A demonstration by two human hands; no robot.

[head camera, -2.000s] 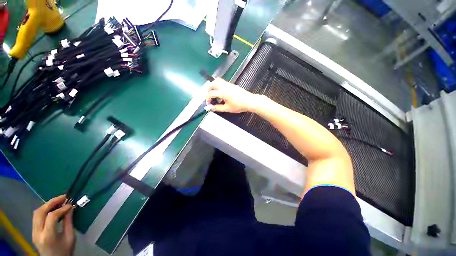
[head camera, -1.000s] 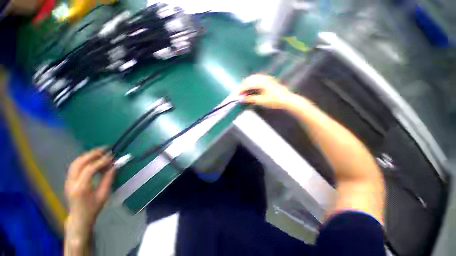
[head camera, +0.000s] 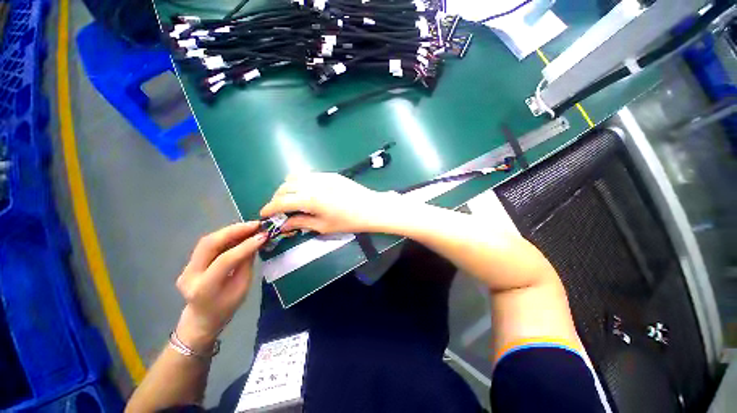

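My left hand (head camera: pixel 222 270) and my right hand (head camera: pixel 323 206) meet at the bench's left corner, both with fingers closed on the connector end (head camera: pixel 275 225) of a black cable harness. The harness (head camera: pixel 452 177) runs under my right forearm along the steel ruler (head camera: pixel 537 139), its far connector lying near the black strap (head camera: pixel 512 143). Another connector end (head camera: pixel 377 160) of black cable with a white label lies on the green bench beyond my right hand. The fingers hide part of the held end.
A pile of black harnesses (head camera: pixel 355 40) lies at the bench's back, with a single harness (head camera: pixel 339 110) in front. White paper (head camera: pixel 533 32) and a metal post (head camera: pixel 582 64) stand back right. The mesh belt (head camera: pixel 582 234) carries small connectors. A blue stool (head camera: pixel 133 68) and blue crates are left.
My right hand has left the harness's far end and moved left to join my left hand at the near end. The far end now lies by the ruler. The view has shifted left.
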